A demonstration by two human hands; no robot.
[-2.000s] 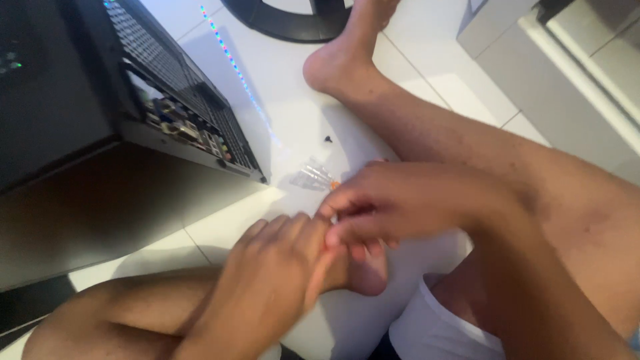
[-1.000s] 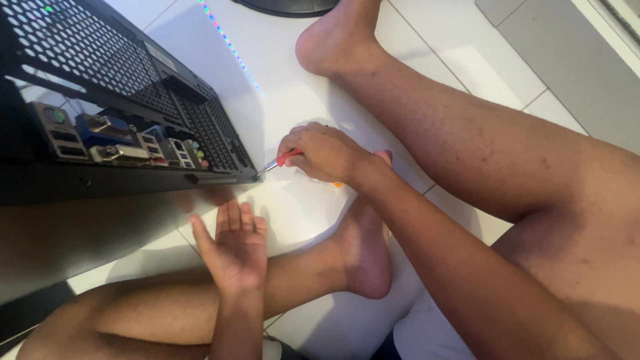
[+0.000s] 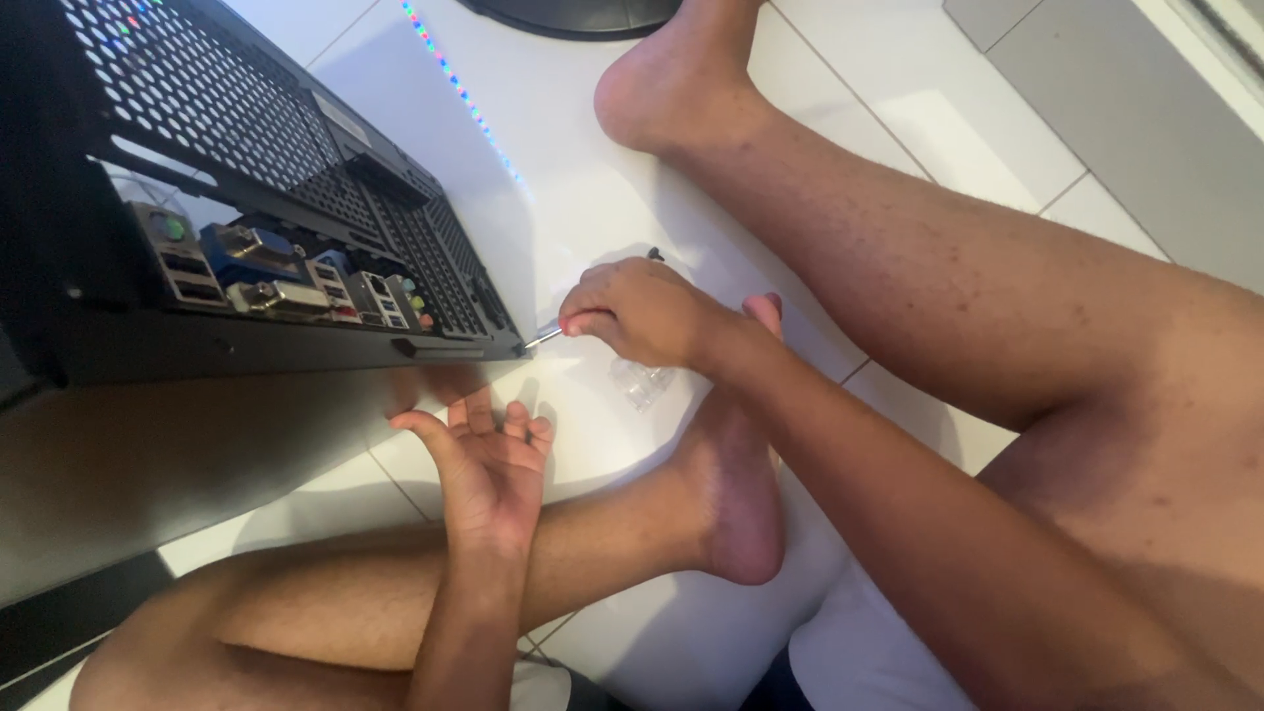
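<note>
A black desktop computer case [image 3: 395,360] stands on the left with its rear side showing ports and perforated metal. My right hand [image 3: 637,311] is closed on a screwdriver [image 3: 546,339], whose metal shaft points left and meets the rear corner edge of the case. Whether a screw sits at the tip is too small to tell. Palm up, my left hand [image 3: 494,464] is beside the case's side panel below that corner, fingers apart and holding nothing. Partly under my right hand lies a clear plastic container [image 3: 642,383] on the floor.
My bent legs and bare feet [image 3: 746,494] surround the work on the white tiled floor. A small dark object [image 3: 656,255] is just beyond my right hand. At the top is a round black base [image 3: 583,15]. Spots of coloured light cross the floor.
Two seconds ago my hands were together over the floor. They have since parted, and the screwdriver in my right hand has come to the case's corner, where it also was one second ago.
</note>
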